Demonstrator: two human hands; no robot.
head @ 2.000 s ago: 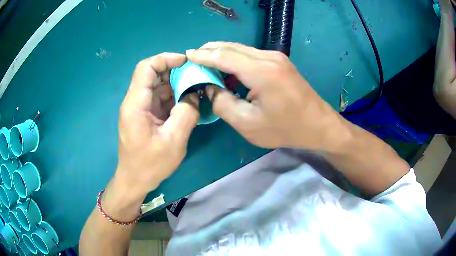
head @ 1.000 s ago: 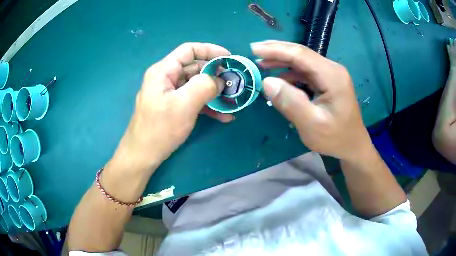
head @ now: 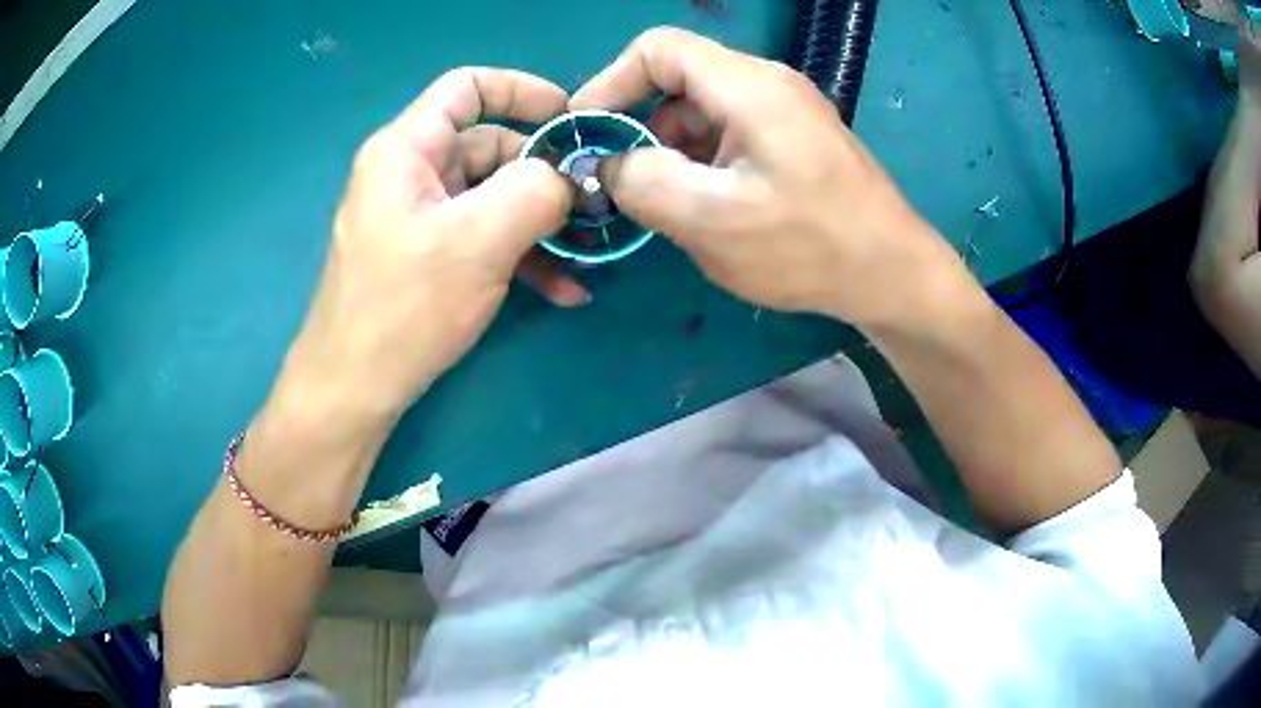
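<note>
A turquoise fan housing (head: 598,256) is held between my two hands over the green bench, its round opening facing up towards me. A dark motor (head: 595,172) with a pale dot sits in its centre. My left hand (head: 432,228) grips the housing's left side, its thumb inside against the motor. My right hand (head: 754,180) holds the right side, its thumb also pressed in at the motor. The fingers hide parts of the ring.
Several turquoise housings (head: 47,273) stand at the bench's left edge. A black ribbed cylinder (head: 835,53) and a black cord (head: 1054,125) lie beyond my right hand. Another person's arm (head: 1228,249) is at the far right. Tape (head: 401,508) sticks at the near edge.
My right hand has come back onto the housing, its thumb now inside. The housing has turned to face more upward. The whole view has shifted, so the bench things appear displaced.
</note>
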